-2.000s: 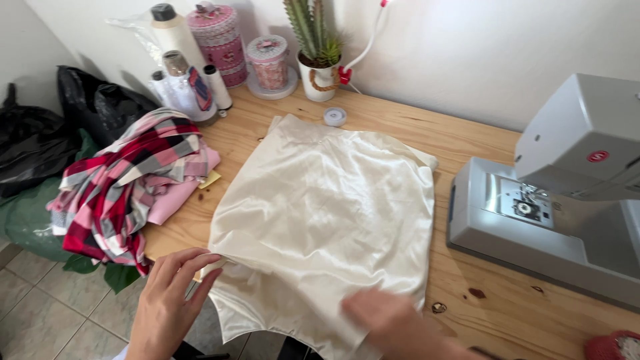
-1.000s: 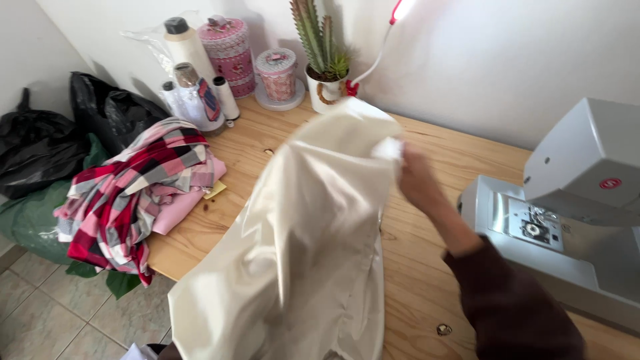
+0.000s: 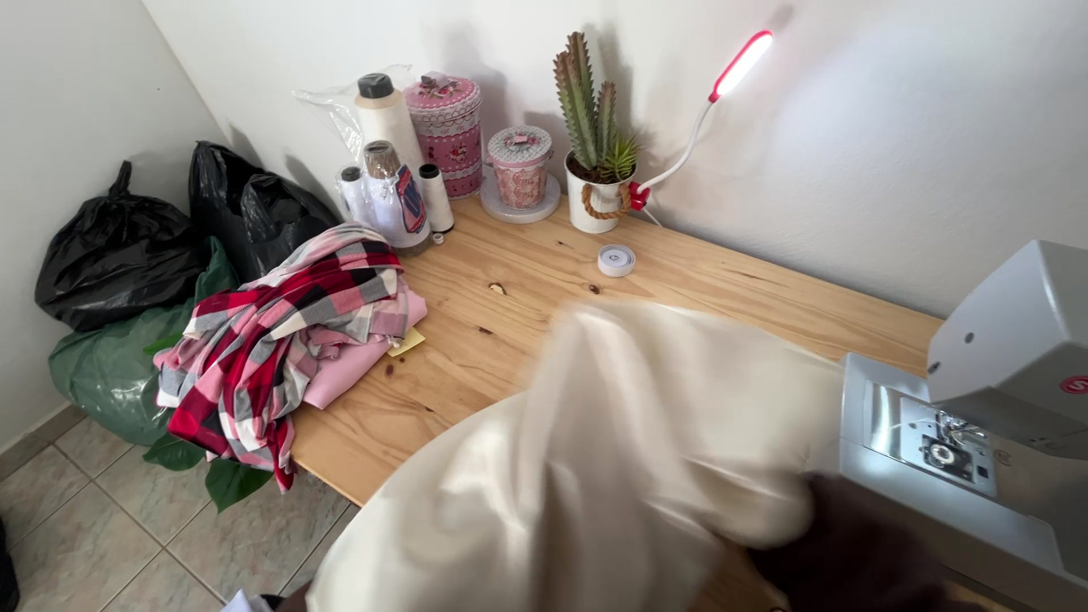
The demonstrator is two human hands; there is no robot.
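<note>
A piece of cream satin fabric (image 3: 595, 442), blurred by motion, is lifted and folded over the front of the wooden table. Its right part reaches to the edge of the sewing machine (image 3: 918, 450). The dark sleeve of my right arm (image 3: 850, 544) shows below the fabric at the lower right, but my right hand is hidden behind the cloth. My left hand is also out of sight; only a bit of dark sleeve shows at the bottom edge. A rolled white measuring tape (image 3: 616, 260) lies on the table behind the fabric.
Red plaid fabric (image 3: 297, 331) and pink cloth (image 3: 353, 370) lie on the wooden table's (image 3: 476, 340) left end. Thread cones (image 3: 391, 127), decorated tins (image 3: 450, 136), a potted cactus (image 3: 599, 200) and a lit clip lamp (image 3: 744, 64) stand behind. Black bags (image 3: 119, 246) are at far left.
The satin lay spread flat two seconds ago, then was lifted by my right hand. It has now swung right and toward me, uncovering the measuring tape. Both hands have passed out of sight.
</note>
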